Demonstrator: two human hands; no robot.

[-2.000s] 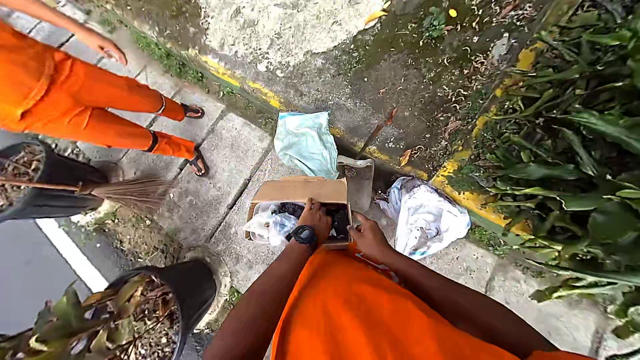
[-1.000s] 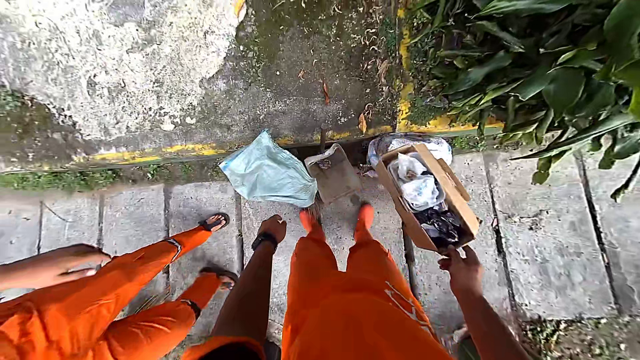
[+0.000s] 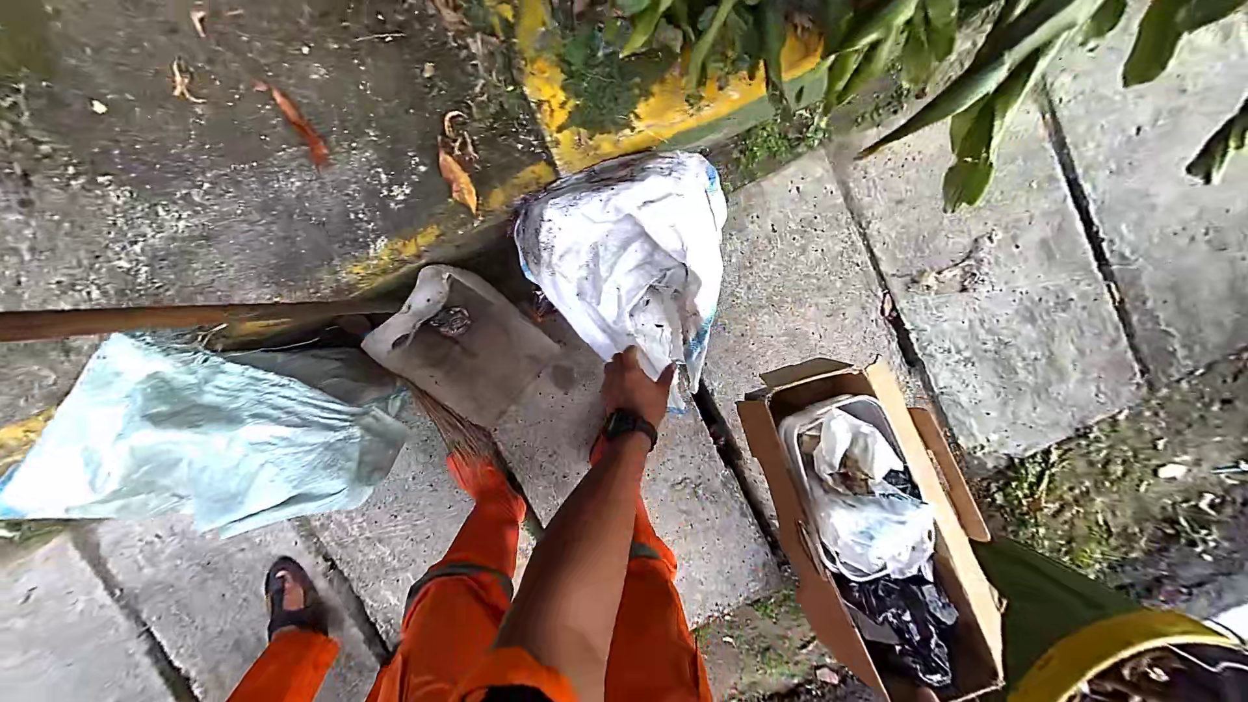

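My left hand [image 3: 638, 390], with a dark watch on the wrist, grips the gathered edge of a dirty white plastic sack [image 3: 624, 244] lying against the yellow-painted curb. My right hand is not in view. To the right of my left arm is an open cardboard box [image 3: 960, 585] containing a clear plastic tray, crumpled white and clear plastic bags [image 3: 873, 531] and black plastic [image 3: 902, 614]. Left of the white sack lies a worn grey-brown scoop [image 3: 478, 341], apparently a dustpan. A pale green plastic sack [image 3: 214, 439] lies farther left.
A wooden pole [image 3: 117, 322] runs along the curb at left, and broom bristles [image 3: 453, 424] show by my foot. Another person's sandaled foot [image 3: 292, 600] is at lower left. A green bin with a yellow rim [image 3: 1102, 639] stands at lower right. Long leaves [image 3: 985, 107] overhang the paving.
My left hand, empty a second ago, has taken hold of the white sack. My right hand, earlier on the box, has gone out of view. The view has shifted right.
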